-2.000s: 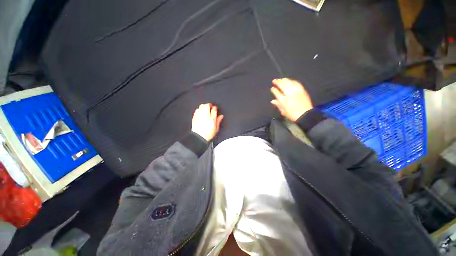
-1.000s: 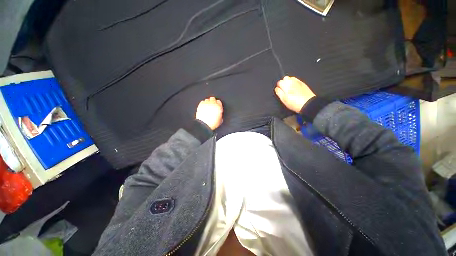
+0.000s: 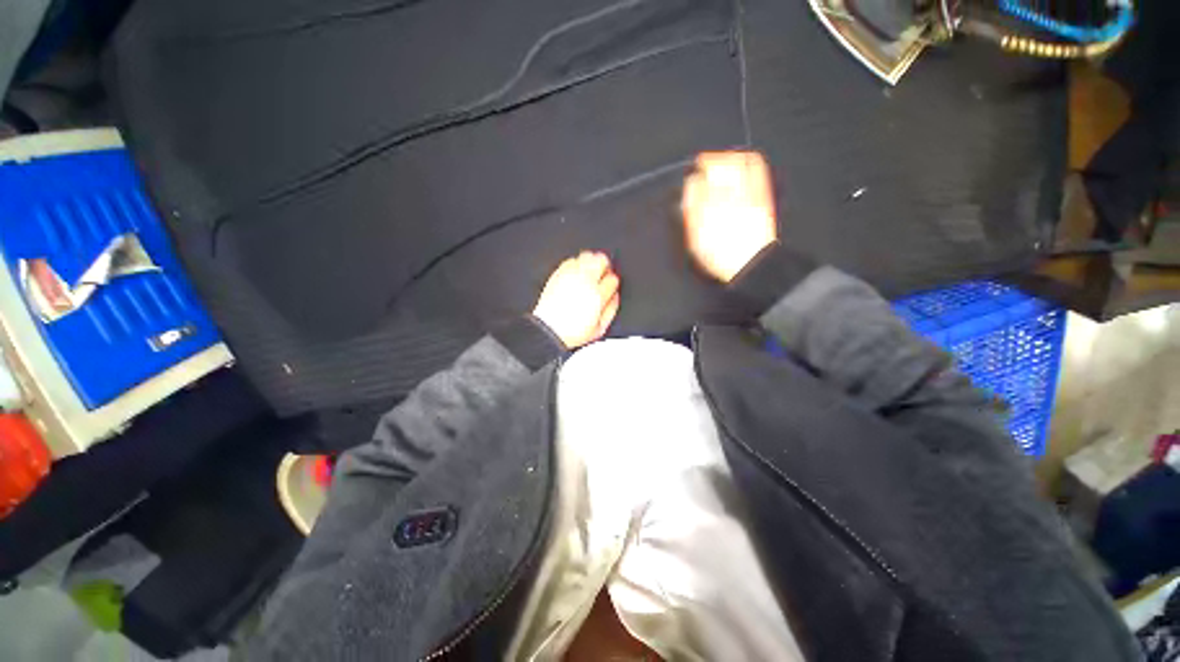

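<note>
A dark garment piece (image 3: 427,181) lies spread on the dark ribbed table cover (image 3: 906,194), with seam lines and long folds running across it. My left hand (image 3: 579,298) rests on the cloth's near edge, its fingers curled; whether it grips cloth is hidden. My right hand (image 3: 730,213) lies on the cloth near its right end, palm down and slightly blurred, below a seam line. The steam iron (image 3: 893,52) stands at the top right edge of the view, partly cut off, with its pointed tip towards me.
A blue hose (image 3: 1061,23) and a yellowish coiled line are at the top right. A blue crate (image 3: 1003,356) is below the table's right edge. A blue-topped box (image 3: 97,278) stands left, with a red bag (image 3: 18,459) beside it. A cream-rimmed bin (image 3: 295,498) is at lower left.
The view has shifted, showing more of the iron and hose. My right hand has moved from the cloth's right edge up and left onto the cloth. My left hand stays near the front edge.
</note>
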